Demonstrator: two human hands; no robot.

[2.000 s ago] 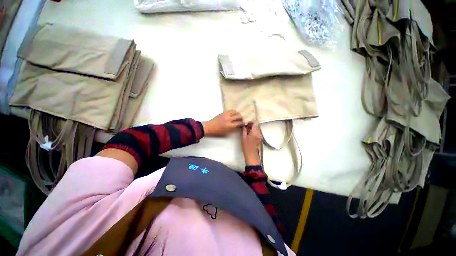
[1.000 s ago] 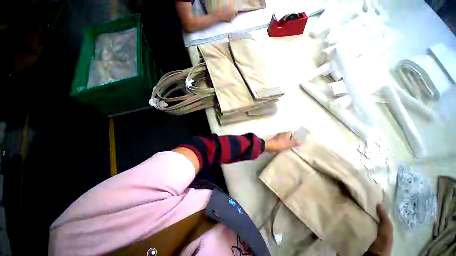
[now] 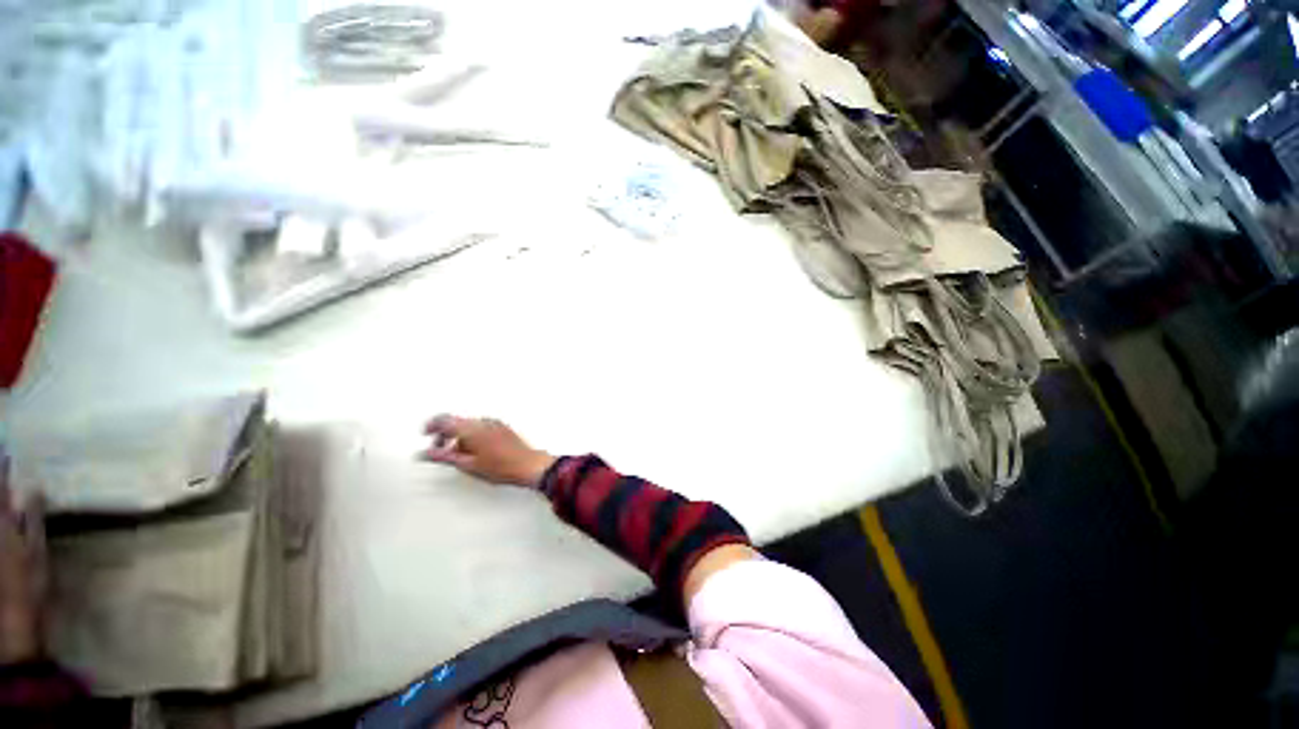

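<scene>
A stack of folded beige tote bags (image 3: 157, 584) lies at the lower left on the table, with its upper flap folded over and several layers showing at its right side. My left hand (image 3: 20, 570) is at the picture's left edge, against the stack, blurred and partly cut off; its grip is unclear. My right hand (image 3: 492, 450) is over the white table, right of the stack and apart from it, fingers loosely bent and no bag in it.
Loose unfinished bags (image 3: 855, 214) with tangled handles hang over the table's right edge. A clear bag of tags (image 3: 641, 197) lies left of them. White plastic wrapping (image 3: 228, 171) covers the far left. A red tape dispenser (image 3: 22, 306) is at the left edge. The table edge faces dark flooring.
The bag both hands held a second ago is out of my right hand. My left hand is now at the stack. The view has swung right, towards the loose pile.
</scene>
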